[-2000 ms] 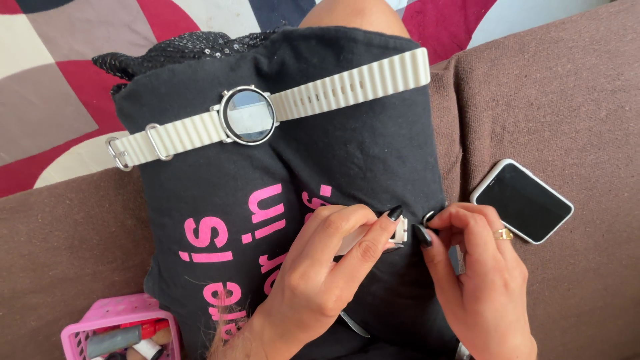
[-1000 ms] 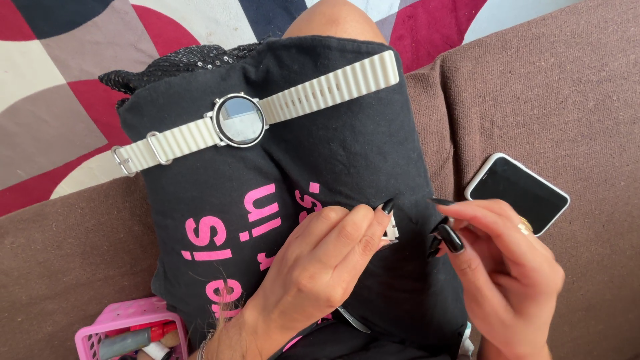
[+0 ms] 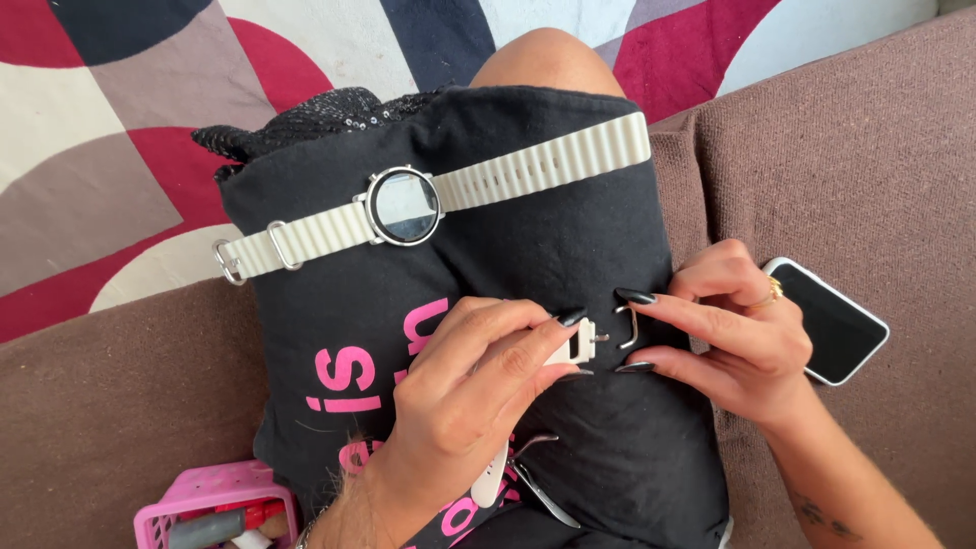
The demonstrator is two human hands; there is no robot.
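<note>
My left hand (image 3: 488,374) pinches the end of a pale watch strap (image 3: 581,343), where a small metal buckle tongue sticks out to the right. Just right of it, a loose U-shaped metal buckle frame (image 3: 631,328) lies between the thumb and finger of my right hand (image 3: 732,328); whether both fingertips touch it is unclear. Above them a smartwatch (image 3: 404,206) with a ribbed off-white band (image 3: 545,164) stretches across a black cushion (image 3: 564,252). Below my left hand are a slim metal tool (image 3: 543,492), partly hidden, and the rounded other end of a pale strap (image 3: 490,480).
A phone in a white case (image 3: 831,320) lies on the brown sofa (image 3: 839,175) beside my right hand. At the lower left stands a pink plastic basket (image 3: 221,480) of small items. Black sequined fabric (image 3: 320,118) shows behind the cushion, with a patterned rug (image 3: 175,91) beyond.
My right hand, raised with fingers bent a second ago, is now lower with thumb and finger spread around the buckle frame. The strap's end and tongue show more plainly beside my left fingertips.
</note>
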